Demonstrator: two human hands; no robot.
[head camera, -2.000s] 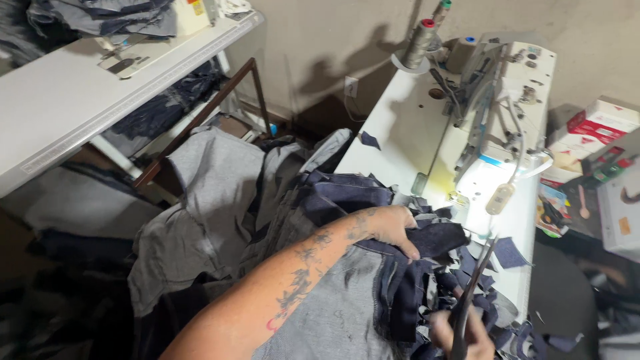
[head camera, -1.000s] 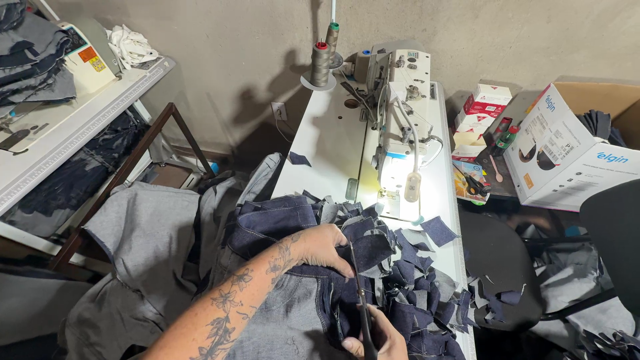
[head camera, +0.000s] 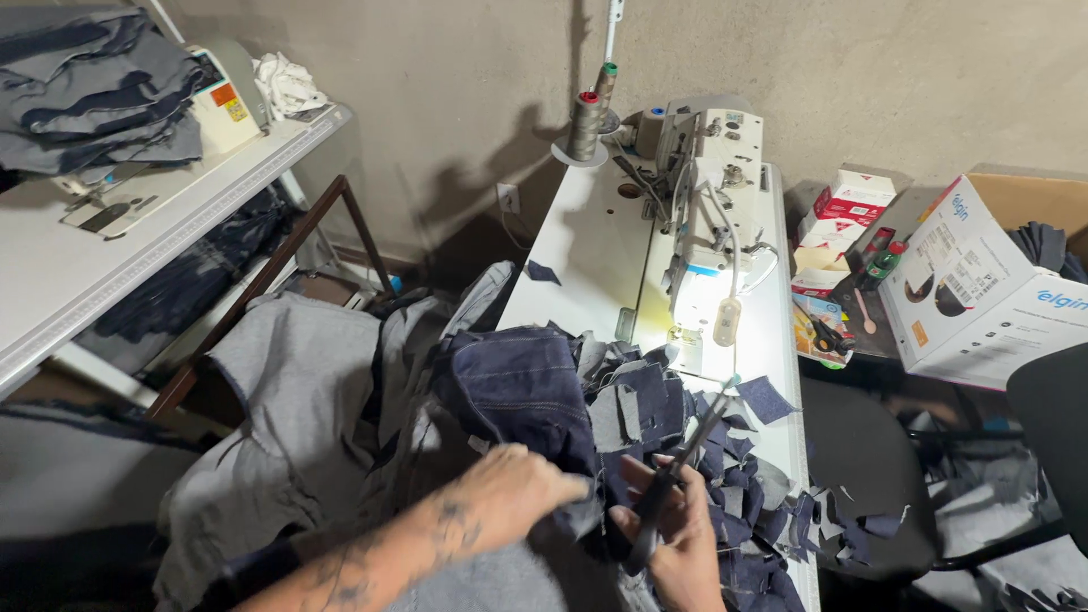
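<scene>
My left hand (head camera: 527, 489), slightly blurred, is closed on the edge of a dark blue denim piece (head camera: 527, 374) with stitched seams, part of a heap of garments at the table's front. In my right hand (head camera: 680, 527) is a pair of dark-handled scissors (head camera: 680, 472), its blades pointing up and away toward the sewing machine. Many small denim scraps (head camera: 739, 476) lie around and right of the scissors. Grey denim (head camera: 289, 382) spreads to the left. Under its lit lamp, the sewing machine (head camera: 722, 204) stands behind the scraps.
Thread cones (head camera: 585, 127) stand at the table's back. On the right are a black chair (head camera: 875, 459), a cardboard box (head camera: 960, 272), small boxes and another pair of scissors (head camera: 826, 336). A second machine table (head camera: 170, 229) with piled denim is at left, beside a brown metal frame (head camera: 255, 289).
The view has swung to the right since two seconds ago, bringing the large box into sight. The scissors stay in my right hand, and my left hand remains at the denim.
</scene>
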